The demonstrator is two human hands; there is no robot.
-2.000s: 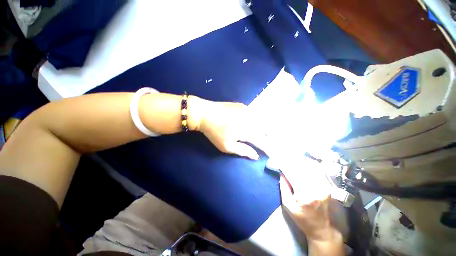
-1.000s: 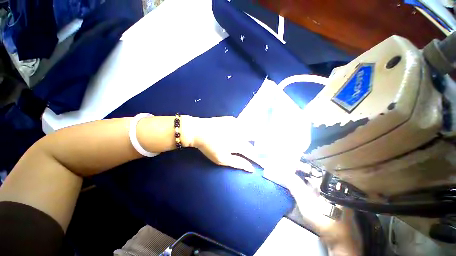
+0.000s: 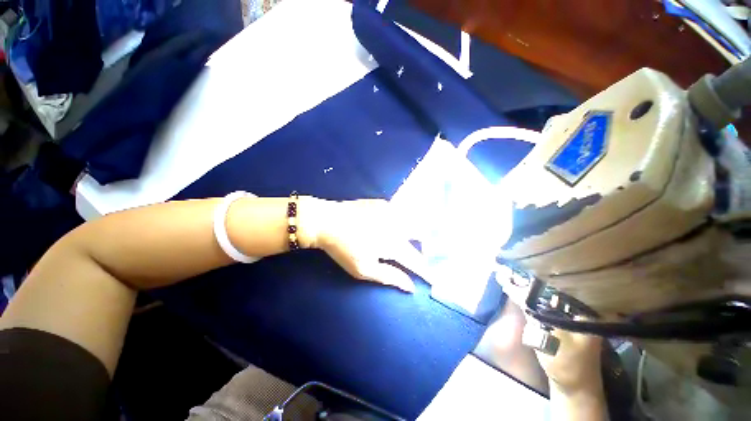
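The navy garment panel [image 3: 329,304] lies spread on the table in front of the sewing machine [image 3: 609,189]. A white fabric piece [image 3: 432,185] lies on the panel, washed out by the lamp glare. My left hand [image 3: 366,242] rests on the panel and the white piece's near side, fingers spread and partly lost in glare. A small navy piece [image 3: 467,306] shows an edge just right of my left hand. My right hand [image 3: 568,353] is beside and partly behind the presser foot area, blurred and partly hidden by the machine head; its fingers cannot be made out clearly.
The white tabletop [image 3: 255,90] shows beyond the panel. Dark cut pieces [image 3: 123,123] are heaped at the left. A reddish-brown board [image 3: 527,37] stands behind. A white U-shaped trim [image 3: 449,57] shows at the panel's far end. A dark metal frame [image 3: 329,390] is near my lap.
My right hand has moved right from near the white piece to beside the machine's needle area. The view has shifted since two seconds ago. My left hand stays nearly in place on the cloth.
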